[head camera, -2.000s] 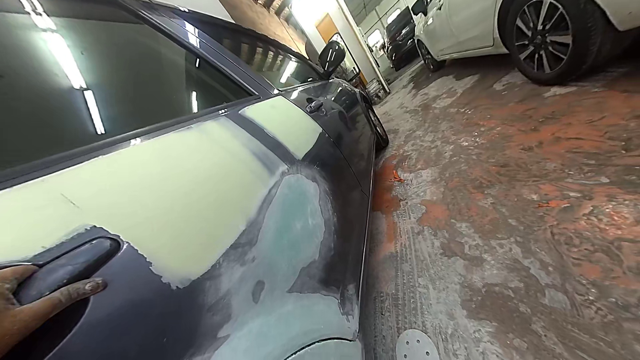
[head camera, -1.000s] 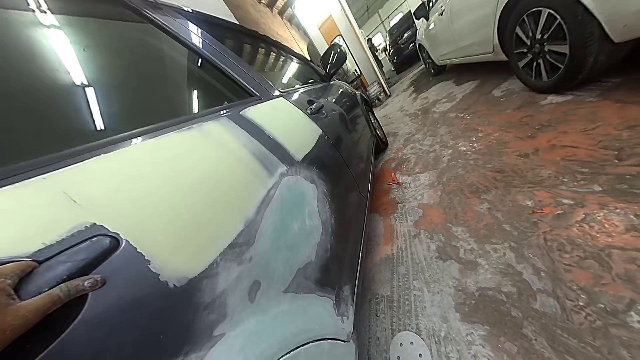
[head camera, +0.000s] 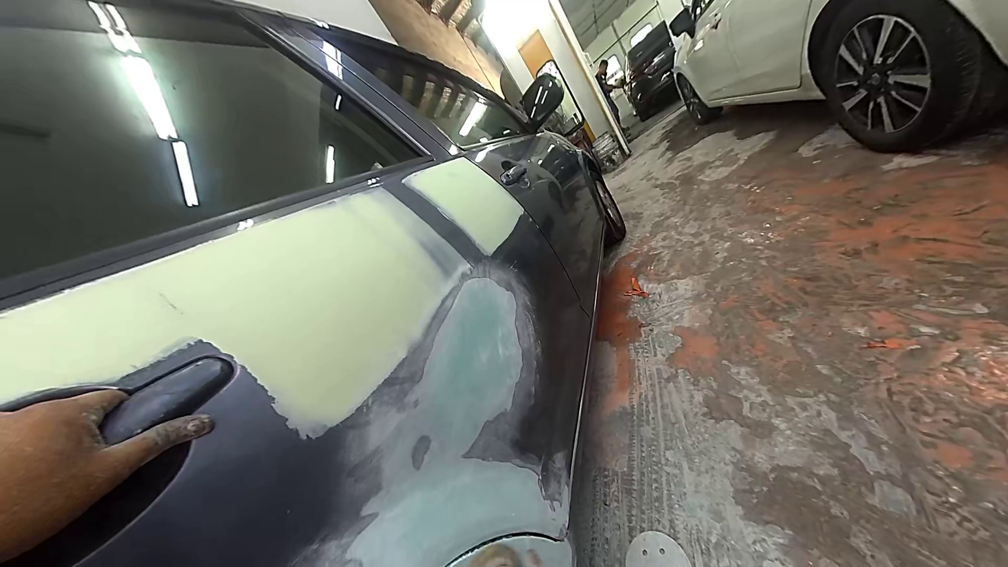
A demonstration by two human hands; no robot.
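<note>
At the left edge, my left hand (head camera: 55, 465) grips the dark door handle (head camera: 169, 398) of a dark car, thumb in front and fingers hidden behind. Pale yellow-green filler (head camera: 315, 291) with a ragged edge covers the door around and above the handle, with a smaller patch (head camera: 468, 201) on the front door. Below and right of the larger area is a sanded zone with bluish-green filler (head camera: 476, 339). A blurred skin-toned patch (head camera: 498, 556) shows at the bottom edge by a curved panel line; I cannot tell whether it is my right hand.
A round pad or disc with holes (head camera: 657, 551) lies low on the stained concrete floor (head camera: 772, 409), right of the car. Orange scraps (head camera: 636, 288) lie farther along. A white car (head camera: 748, 55) stands at upper right. A person (head camera: 606, 87) is near a dark vehicle (head camera: 652, 67) in the background.
The blurred skin-toned patch has appeared at the bottom edge. My left hand keeps its hold on the door handle, and the view has shifted slightly.
</note>
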